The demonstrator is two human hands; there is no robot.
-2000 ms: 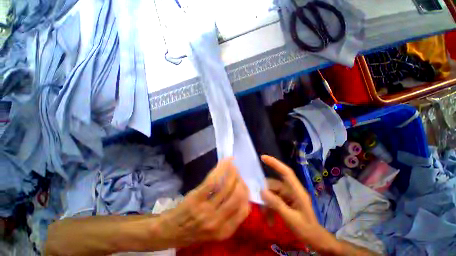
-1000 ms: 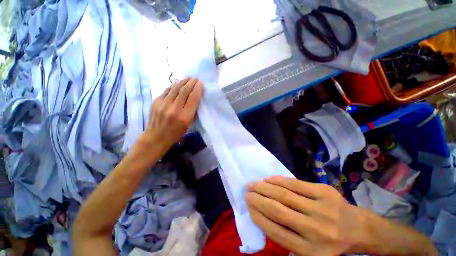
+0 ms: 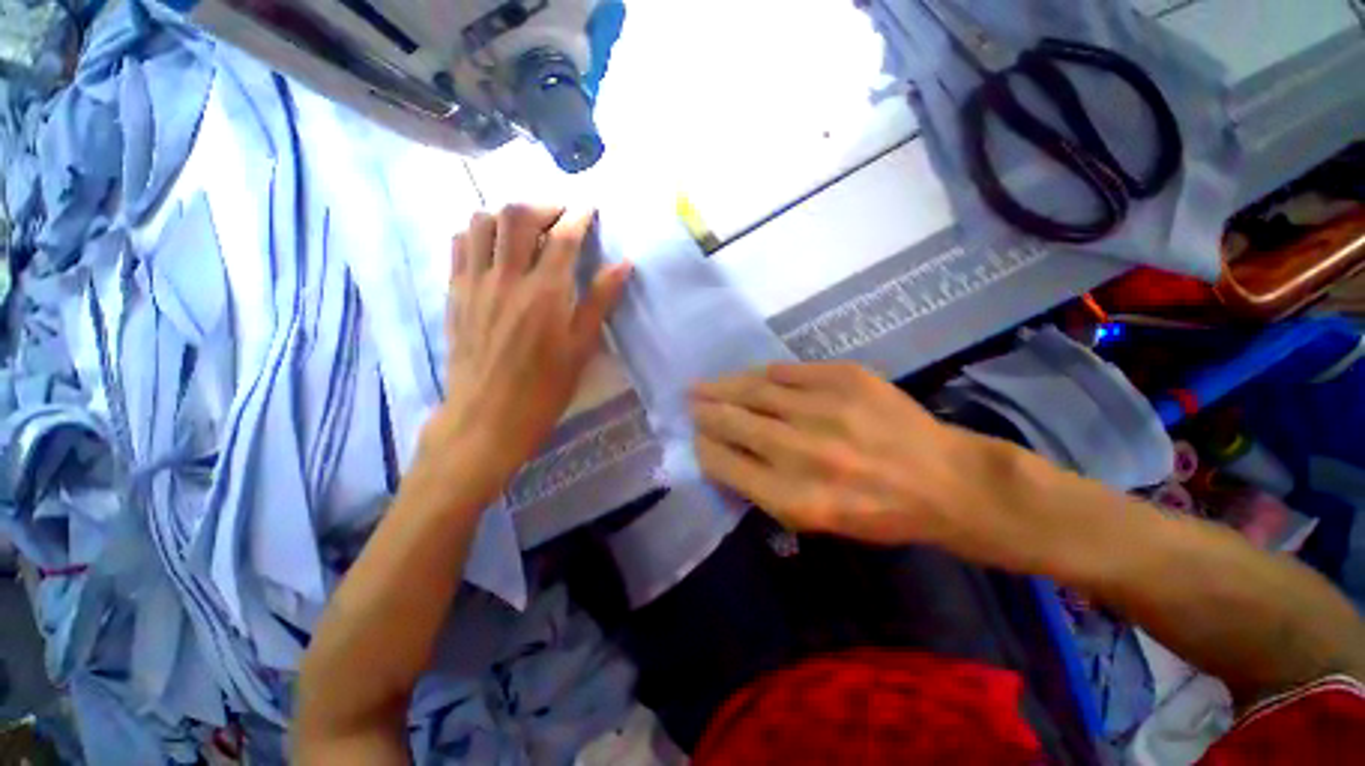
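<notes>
A light-blue collar piece (image 3: 696,322) lies across the front edge of the white sewing table, its far end near the needle area and its near end hanging over the edge. My left hand (image 3: 524,322) rests on the table at the piece's left side, fingertips near the needle area. My right hand (image 3: 823,449) lies flat on the piece at the table edge, fingers together. The sewing machine head (image 3: 517,75) is above my left hand. Whether my left fingers pinch the cloth is hard to tell.
Bundles of light-blue strips (image 3: 225,344) cover the table's left side. Black-handled scissors (image 3: 1070,142) lie on scrap cloth (image 3: 1198,187) at right. A printed ruler (image 3: 898,307) runs along the front edge. A blue bin (image 3: 1302,389) and a red-orange basket (image 3: 1295,262) stand right of my lap.
The piece has moved from above my lap up onto the table towards the needle. Both hands have moved forward with it. The view has shifted, showing more of the machine head.
</notes>
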